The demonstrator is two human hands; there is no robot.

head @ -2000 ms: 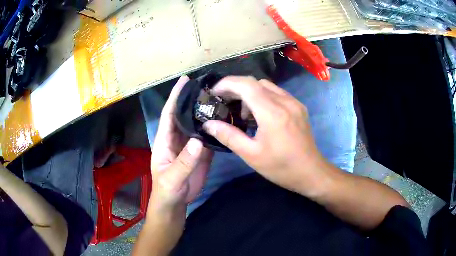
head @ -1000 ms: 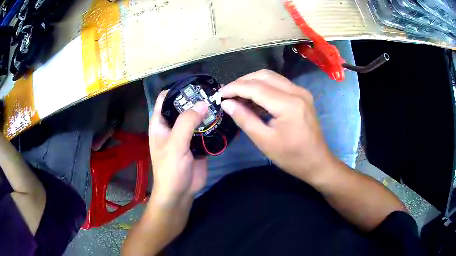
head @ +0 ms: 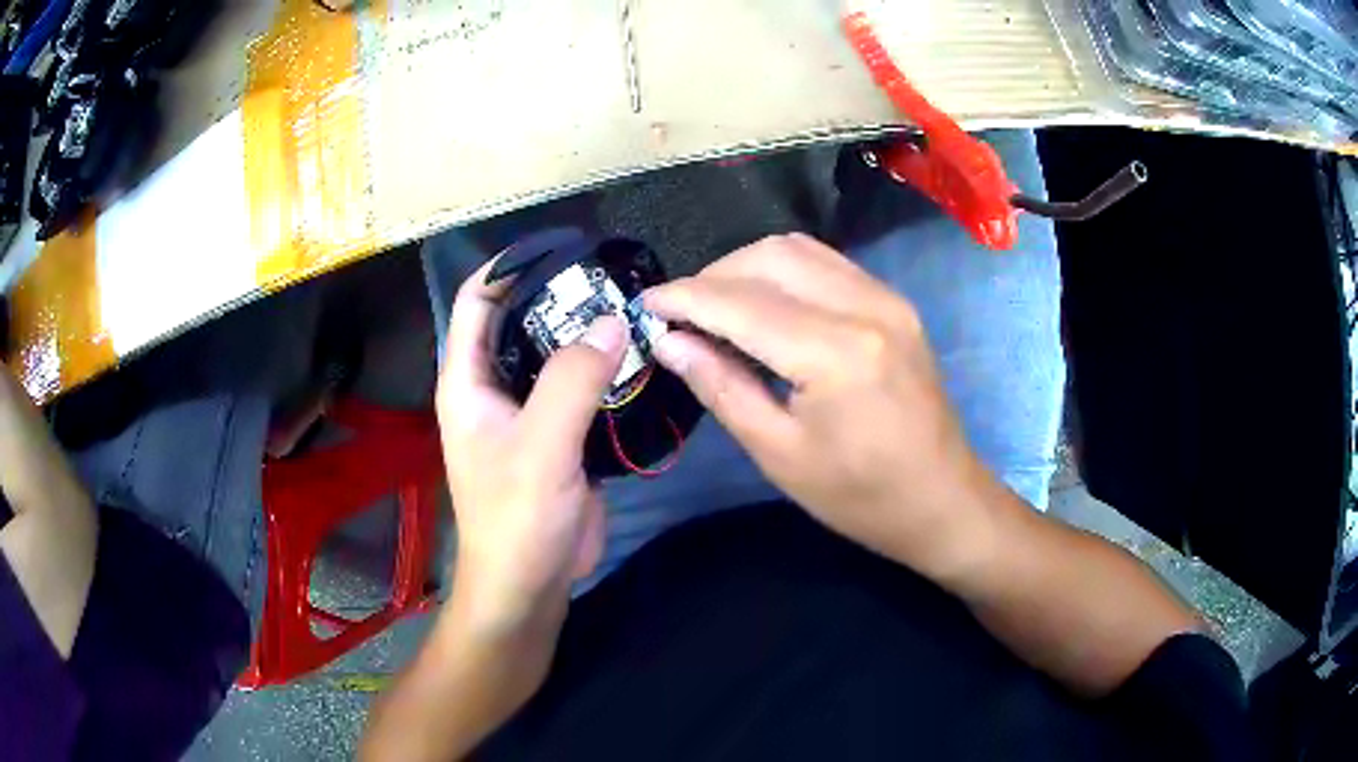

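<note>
A round black housing is held open side up over the lap. A silvery-white and dark circuit board sits inside it. Red and yellow wires loop out beside the board's lower edge. My left hand holds the housing from the left, with the thumb pressing on the board. My right hand is at the board's right edge, with thumb and index finger pinched together around something tiny and whitish. The fingertips hide most of it, and I cannot tell if it is a plug.
A red air blow gun with a dark bent nozzle hangs over the edge of the cardboard-covered table. Black housings lie at the far left, clear plastic trays at the right. A red stool and another person's arm are at left.
Over two seconds, the housing has turned so the board faces up, and my left thumb has moved onto it. My right hand has moved from inside the housing to the board's right edge. The wires now show.
</note>
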